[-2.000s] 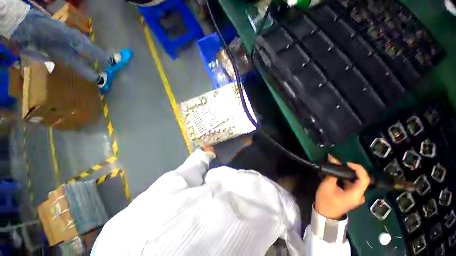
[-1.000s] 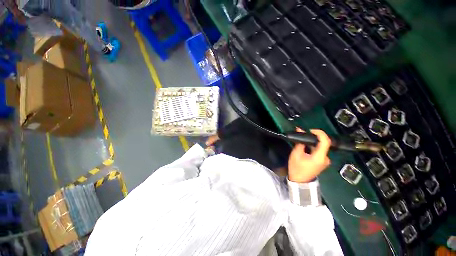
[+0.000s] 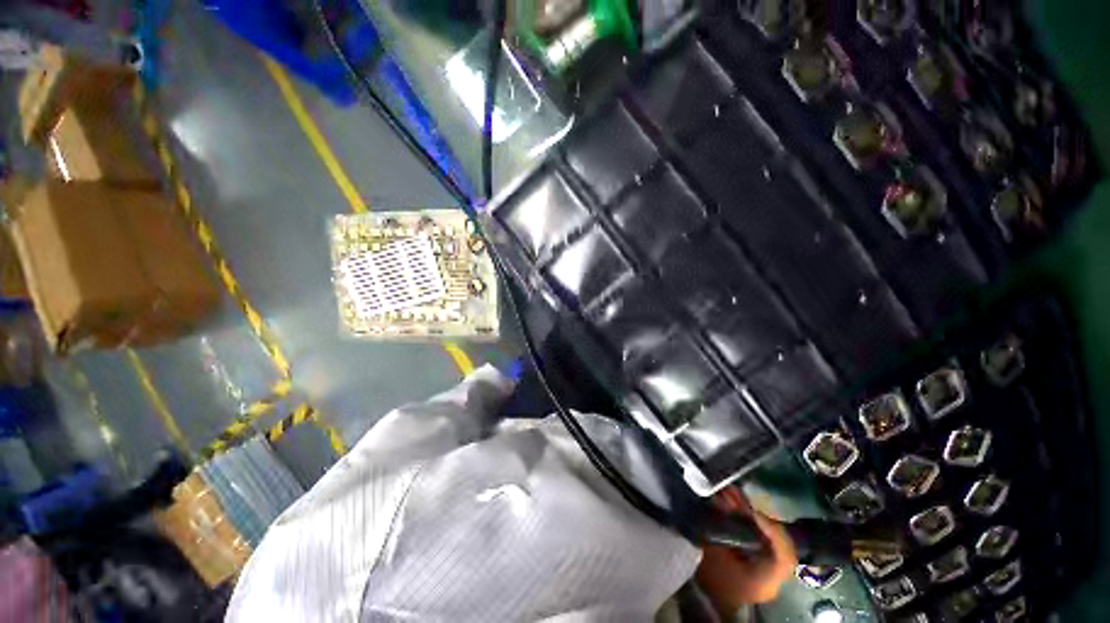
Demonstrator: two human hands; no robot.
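Observation:
My right hand (image 3: 751,570), at the lower right, is closed around the black grip of the hot air gun (image 3: 728,528). The gun's dim metal nozzle points right, over the black blister tray (image 3: 1035,469) of square silver-rimmed modules (image 3: 913,475). I cannot tell if it touches one. A black hose (image 3: 550,383) runs up from the grip past my white sleeve. One loose module (image 3: 818,576) lies beside the tray, near a small white round pad (image 3: 828,612). My left hand is not seen; its sleeve ends near the pale parts tray.
A large black blister tray (image 3: 718,231) lies beyond the gun, with empty pockets near and modules at its far side. A clear item and a green-topped container (image 3: 590,31) are at its upper left. The pale parts tray (image 3: 408,278) is below bench edge. Cardboard boxes (image 3: 116,262) stand left.
The view has shifted, so the large black tray looks bigger and my right hand with the gun sits lower in the picture. My left fingertips, seen before at the sleeve end, are no longer visible.

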